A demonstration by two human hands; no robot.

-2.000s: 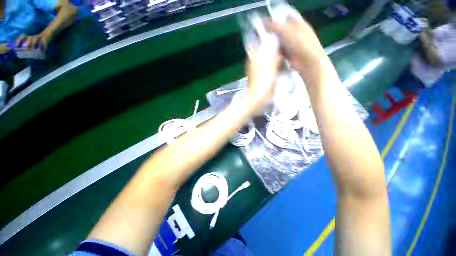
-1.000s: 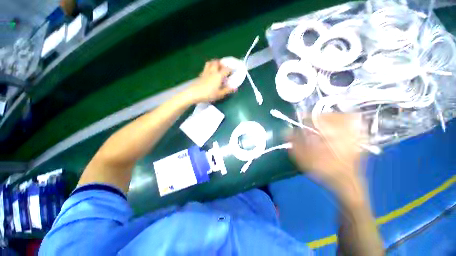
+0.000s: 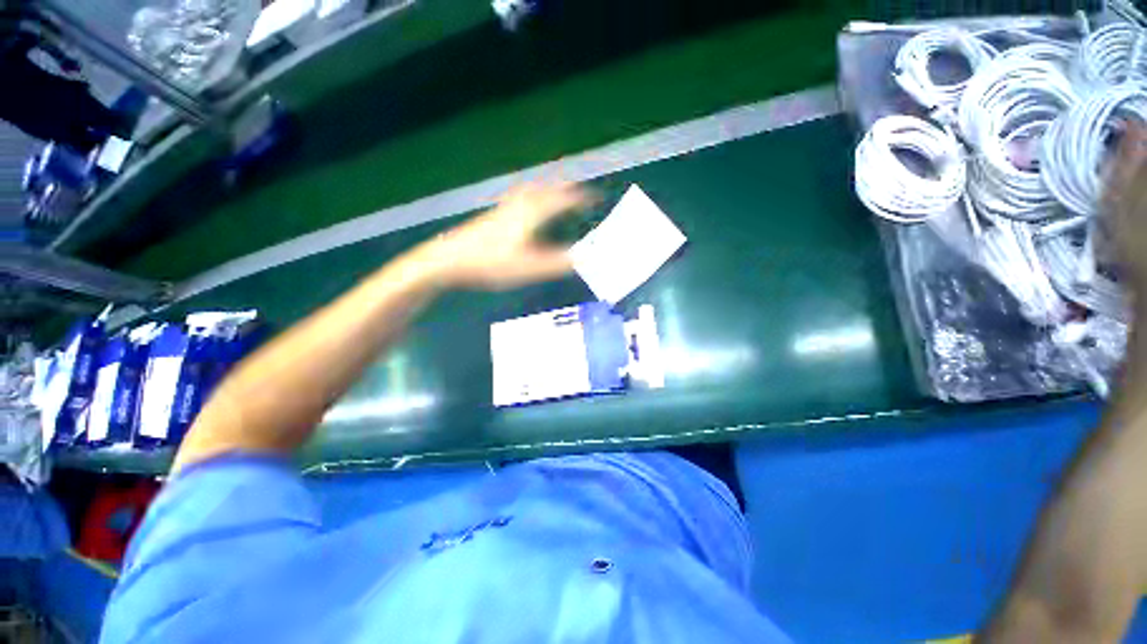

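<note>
A blue-and-white retail box (image 3: 541,357) lies flat on the green bench in front of me, its cut-out end flap to the right. A white square insert card (image 3: 629,245) lies just above it. My left hand (image 3: 522,233) is blurred beside the card, fingers apart, with nothing seen in it. My right hand (image 3: 1123,208) is at the right edge, partly cut off, over the heap of white coiled cables (image 3: 1021,138). Whether it holds a coil I cannot tell. The coils lie on a grey shiny cable tray (image 3: 950,333).
A stack of cartons (image 3: 138,384) leans at the bench's left end. A pale metal edge rail (image 3: 742,130) runs between bench and dark green conveyor belt (image 3: 654,88). More boxes and white items lie across the belt at upper left. Blue floor shows below the bench.
The coil that my left hand held and the coil beside the box are no longer seen on the bench. My right hand has moved right, onto the heap. The view has shifted.
</note>
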